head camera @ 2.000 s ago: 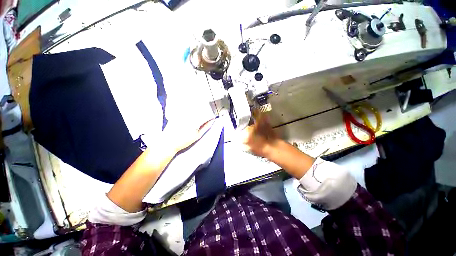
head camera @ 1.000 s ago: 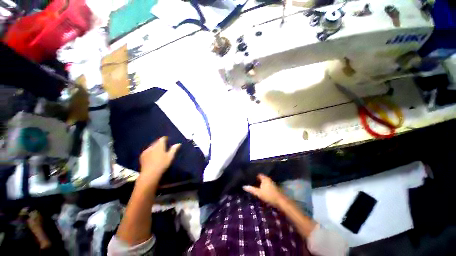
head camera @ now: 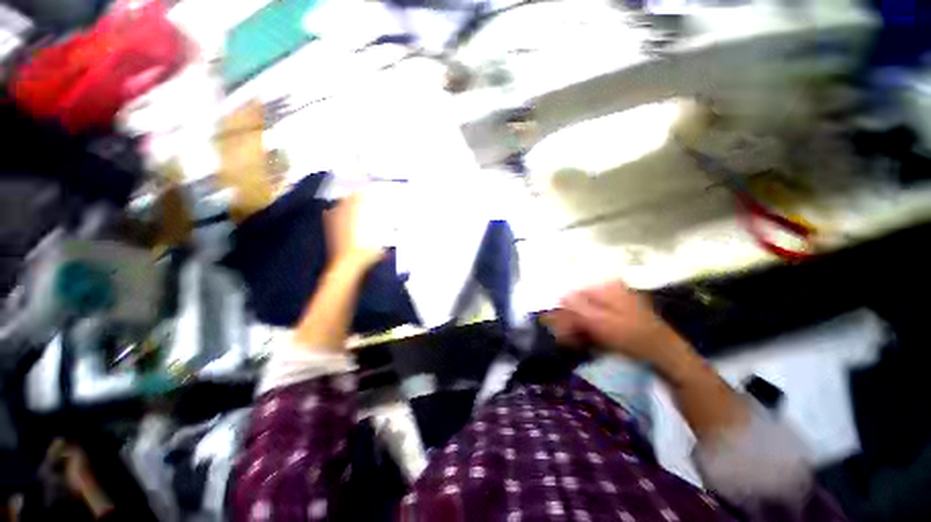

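Observation:
The frame is blurred. A large navy fabric panel (head camera: 281, 260) lies on the white table at the left. My left hand (head camera: 352, 232) is over the panel's upper right part; its fingers are too blurred to tell whether they hold anything. A navy strip (head camera: 496, 267) with white fabric (head camera: 449, 275) beside it hangs towards the table's front edge. My right hand (head camera: 604, 318) is at that edge, closed on dark navy fabric (head camera: 546, 352) above my lap.
The white sewing machine (head camera: 633, 92) stands at the back right. Scissors with red and yellow handles (head camera: 776, 229) lie under its arm. A black phone (head camera: 763, 390) is on a white sheet (head camera: 817, 382) at the lower right. Another person's hand (head camera: 74, 467) shows at the lower left.
The view has shifted since the first frame. Both hands left the needle area. Since the last frame, my left hand moved up and right over the panel; my right hand moved right and took hold of navy fabric.

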